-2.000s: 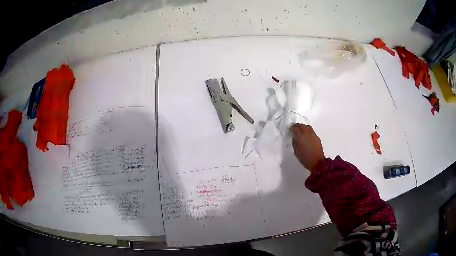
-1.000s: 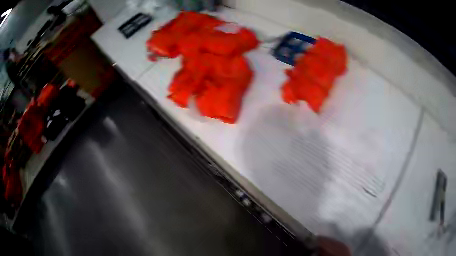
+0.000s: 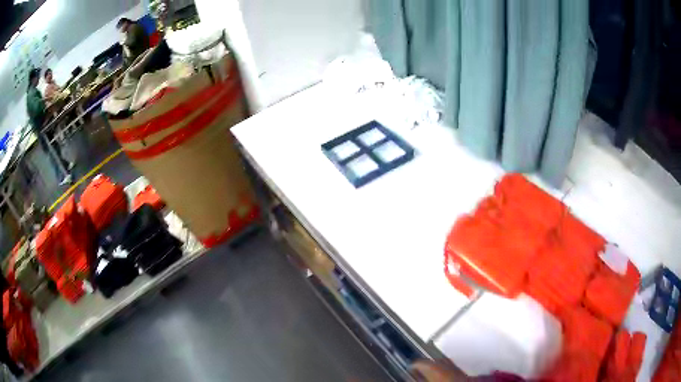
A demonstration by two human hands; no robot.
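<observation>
One hand (image 3: pixel 439 371), which looks like my right by its sleeve on the right, is cut off by the bottom edge and blurred; whether it holds anything is hidden. My left hand is not in view. Red bundles (image 3: pixel 515 246) lie heaped on the white table (image 3: pixel 321 216). A pale white patch or sheet (image 3: pixel 496 336) lies between the heap and the hand. A dark blue open-grid cutting die (image 3: pixel 403 158) lies flat farther up the table. A smaller blue die (image 3: pixel 663 302) lies at the right edge of view.
A brown carton with red tape (image 3: pixel 179 160) stands beyond the table's end, with beige material on top. Red bundles (image 3: pixel 63 242) and black bundles (image 3: pixel 145 239) lie on a low platform at left. Grey-green curtains (image 3: pixel 478 74) hang behind. People (image 3: pixel 37 108) are in the far background.
The view has swung far left, from the stapler and white pieces to the red heap and the table's end. The hand is now only at the bottom edge, away from the white pieces.
</observation>
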